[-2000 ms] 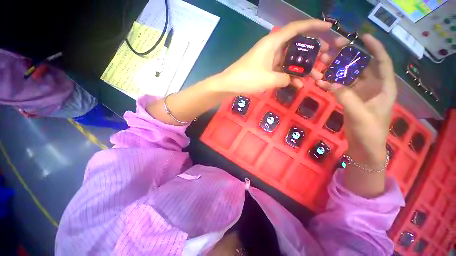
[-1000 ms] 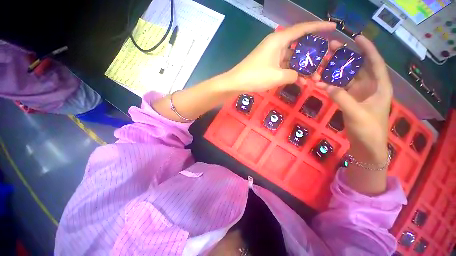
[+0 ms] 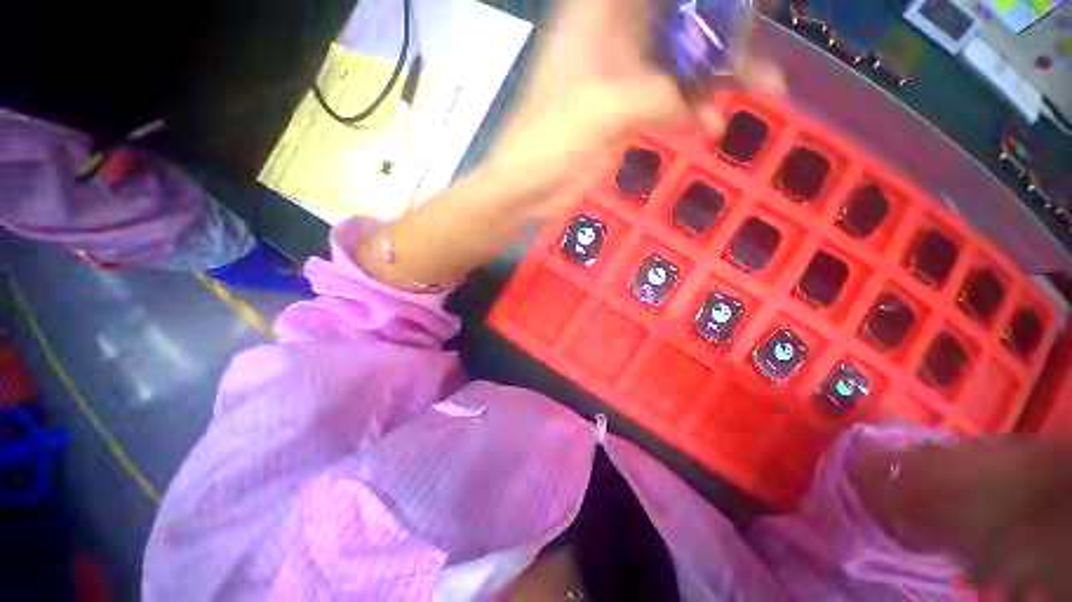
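My left hand [image 3: 600, 100] is blurred at the top centre, its fingers around a smartwatch with a purple-blue lit face [image 3: 705, 41]; whether it holds a second one cannot be told. My right hand [image 3: 1011, 506] is a dark blur at the lower right, cut off by the picture's edge; its fingers do not show. Between them lies the red tray [image 3: 535, 308] with square pockets. Two rows hold watches with black screens [image 3: 754, 243]. A nearer row holds several watches with white-green icons [image 3: 719, 316]. The nearest row's visible pockets hold no watches.
Record sheets [image 3: 470, 71] with a yellow sheet [image 3: 317, 135], a black cable [image 3: 364, 112] and a pen lie at the upper left. A grey ledge [image 3: 893, 129] runs behind the tray, with small watches beyond it. A white device [image 3: 944, 21] stands upper right. Another person's pink sleeve [image 3: 118, 194] is left.
My hands have moved apart. The right has dropped from the watches to the lower right. The left has risen with a purple-faced watch. More tray pockets show.
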